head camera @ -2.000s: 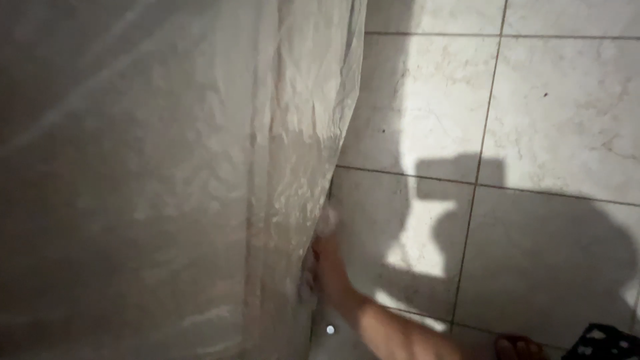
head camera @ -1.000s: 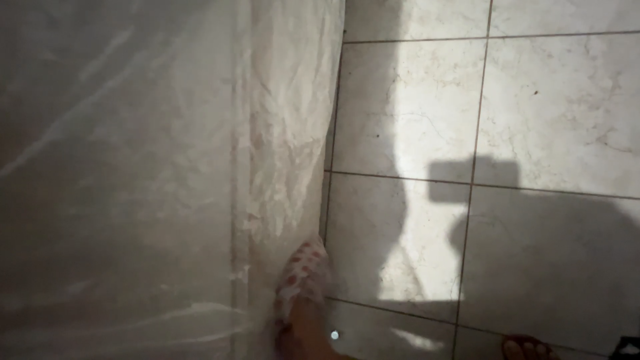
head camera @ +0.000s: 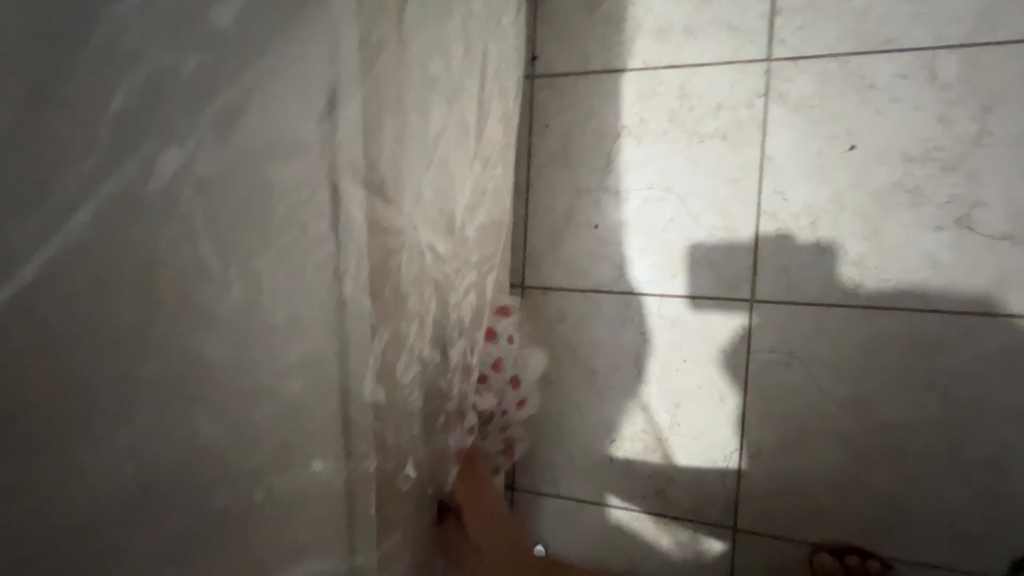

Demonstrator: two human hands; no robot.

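Observation:
A translucent, wrinkled plastic sheet (head camera: 432,160) covers a large pale surface (head camera: 200,336) on the left side of the view. At the lower middle, my right hand (head camera: 472,496) holds a white cloth with red spots (head camera: 500,372) at the sheet's lower right edge. The cloth lies partly behind or against the plastic, and part of it sticks out over the floor side. The fingers are blurred and partly hidden by the plastic and cloth. My left hand is out of view.
Pale marbled floor tiles (head camera: 688,160) with dark joints lie to the right, crossed by shadows, one with a boxy outline. Toes of a bare foot (head camera: 848,560) show at the bottom right. A small bright spot (head camera: 539,550) shows near the forearm.
The spotted cloth shows more fully than two seconds ago, when it was a blur. Since one second ago, my hand and the cloth have shifted along the edge of the plastic, which looks more wrinkled there.

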